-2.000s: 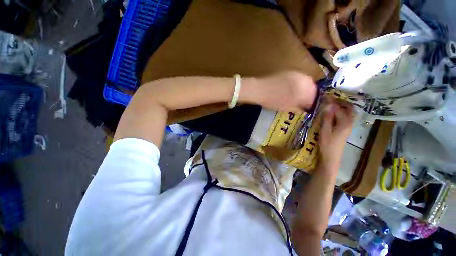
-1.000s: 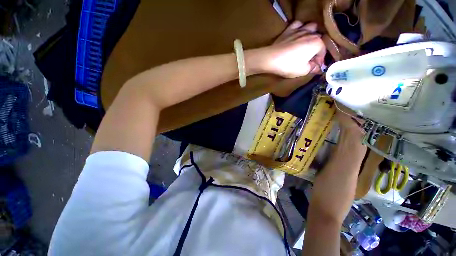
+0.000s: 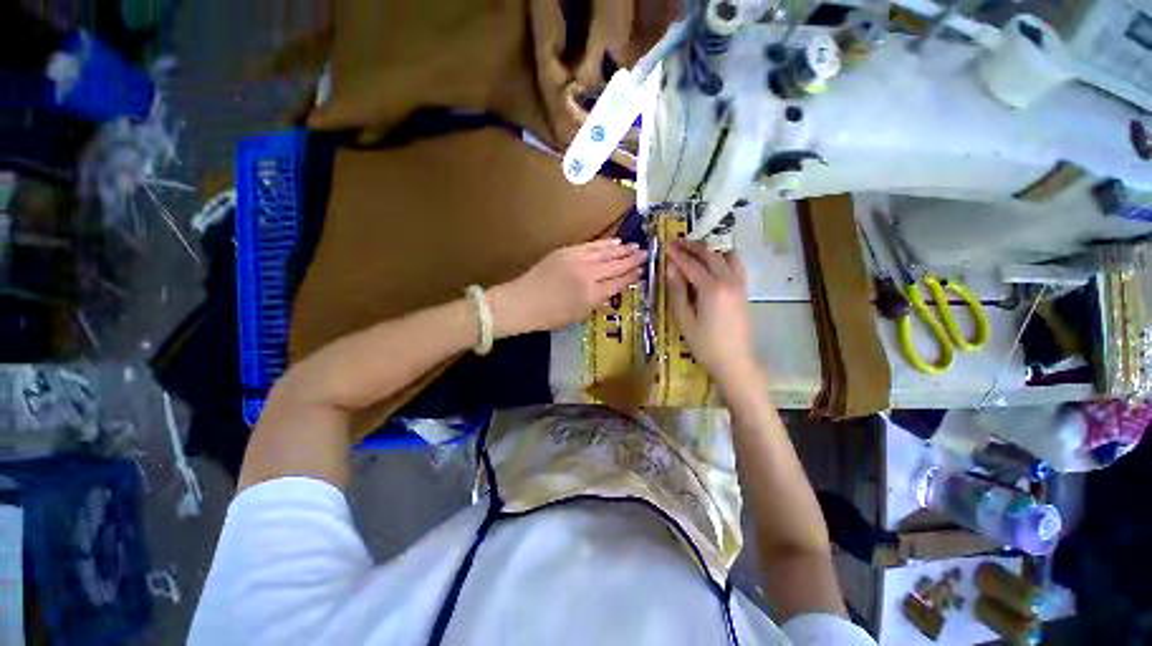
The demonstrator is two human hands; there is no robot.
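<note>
My left hand [image 3: 584, 278] lies flat with fingers together on the brown fabric panel [image 3: 442, 215], its fingertips just left of the needle area. My right hand [image 3: 708, 297] is at the yellow tape [image 3: 682, 379] on the machine bed, fingertips close to the presser foot area; what they touch is too small to tell. A thin dark, shiny strip [image 3: 651, 303] runs towards my lap between the yellow tapes. The white sewing machine [image 3: 884, 126] stands beyond my hands. A small dark fabric piece [image 3: 628, 229] shows by the needle.
Brown fabric strips [image 3: 846, 303] and yellow-handled scissors [image 3: 941, 326] lie to the right. A blue basket [image 3: 268, 252] stands at the left under black and brown panels. A white lamp or switch unit [image 3: 604, 129] hangs left of the needle head. A side shelf [image 3: 941, 593] holds bottles and small brown rolls.
The view has shifted and levelled. My left hand has come from the upper fabric down beside the needle and lies flatter. My right hand, hidden behind the machine head one second ago, now shows at the tape.
</note>
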